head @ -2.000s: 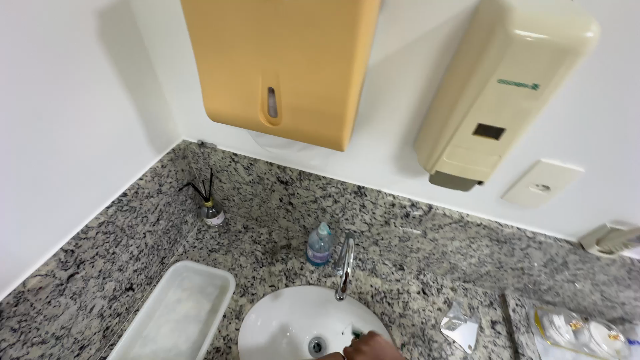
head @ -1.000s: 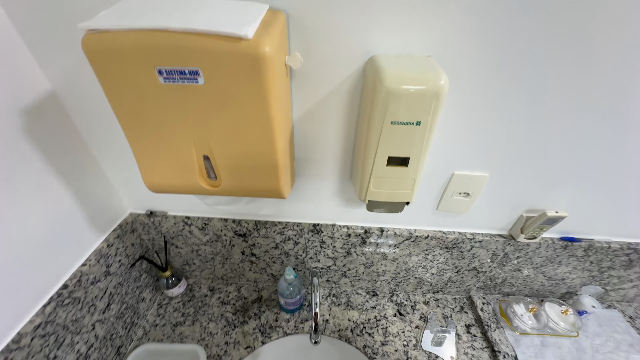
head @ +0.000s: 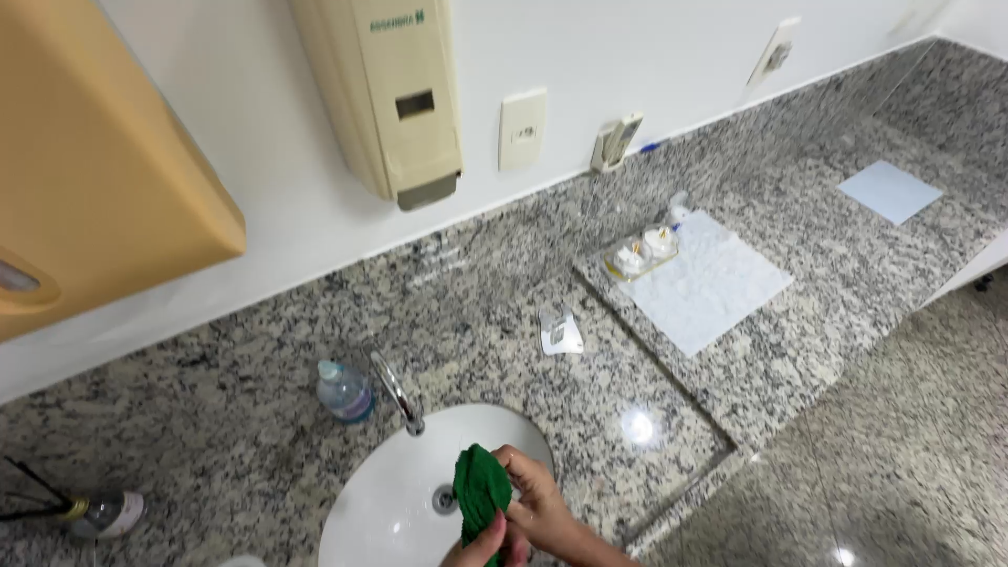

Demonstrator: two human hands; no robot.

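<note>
A green cloth [head: 482, 488] is bunched between my two hands over the white sink basin [head: 370, 504]. From below, my left hand [head: 490, 545] pinches its lower part, mostly cut off by the frame's edge. My right hand [head: 537, 498] grips the cloth's right side, with wet-looking fingers curled. Behind the hands, the metal drain [head: 445, 498] shows in the bowl. A chrome faucet [head: 396, 391] stands at the basin's back rim, and a clear pump bottle with blue liquid [head: 345, 392] is just left of it.
A reed diffuser [head: 106, 513] stands at the left. Right of the basin lie a small white-and-clear packet [head: 561, 335], a tray with lidded jars [head: 642, 250] on a white sheet [head: 705, 279], and another sheet [head: 890, 191]. A soap dispenser [head: 394, 102] and yellow towel dispenser [head: 102, 157] hang above.
The view has swung down and to the right. Both hands and the green cloth are in view now; one second ago neither hand showed.
</note>
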